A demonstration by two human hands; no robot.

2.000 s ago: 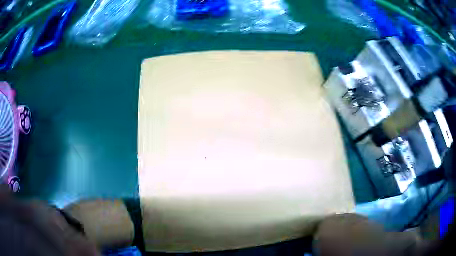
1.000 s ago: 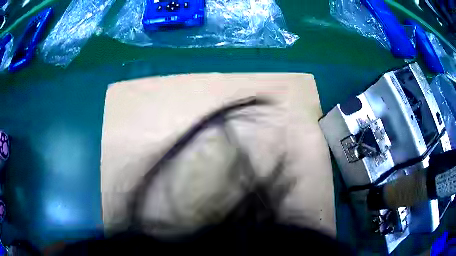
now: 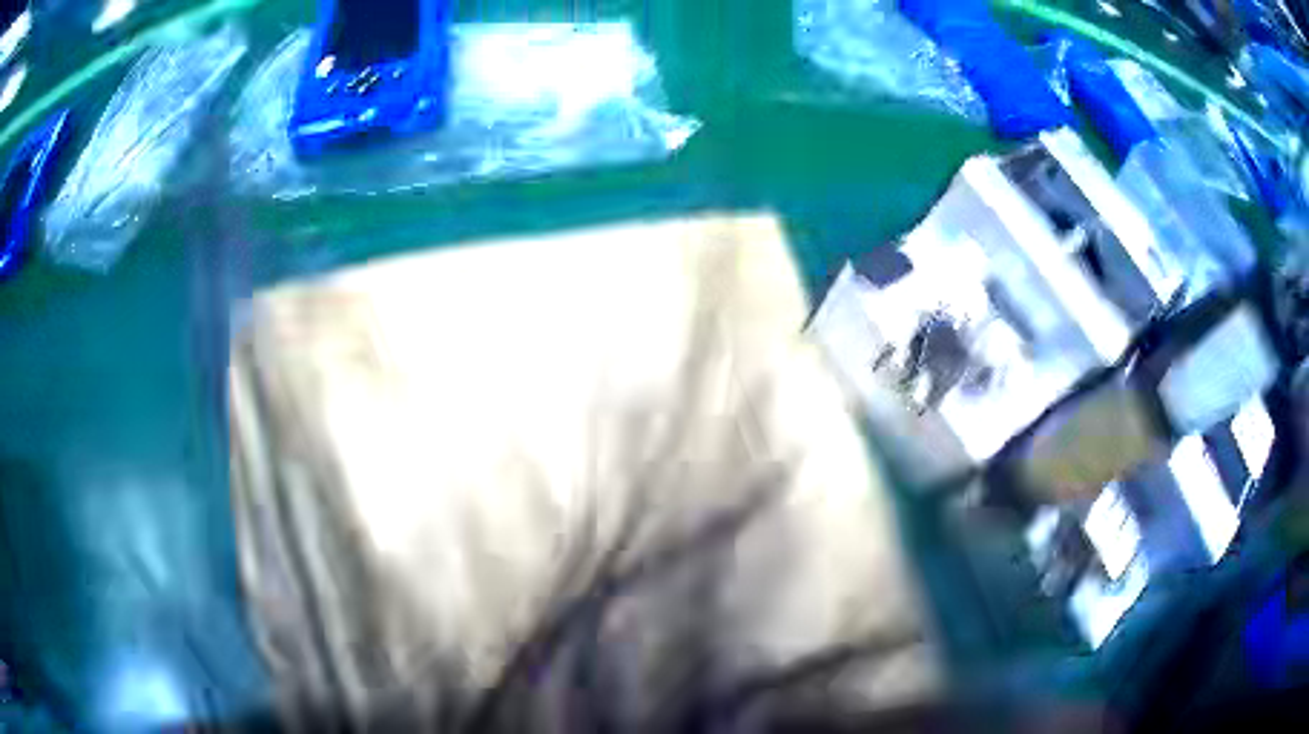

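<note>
The flat tan cardboard sheet lies on the green bench in front of me, with no device on it. Dark blurred strands cross its lower part close to the camera; I cannot tell what they are. The electric screwdriver, with its tan wrapped grip and pale label, lies or hangs across the metal screw feeders at the right. Neither of my hands can be made out. A dark blur runs along the bottom edge.
A blue handheld device sits on clear plastic beyond the sheet. Another blue device is at the far left edge. More blue devices with clear plastic are at the upper right. The green bench top shows at left.
The view has shifted and tilted, so the sheet and feeders sit further left. The blurred hands at the bottom two seconds ago are gone. The pink fan has left the picture.
</note>
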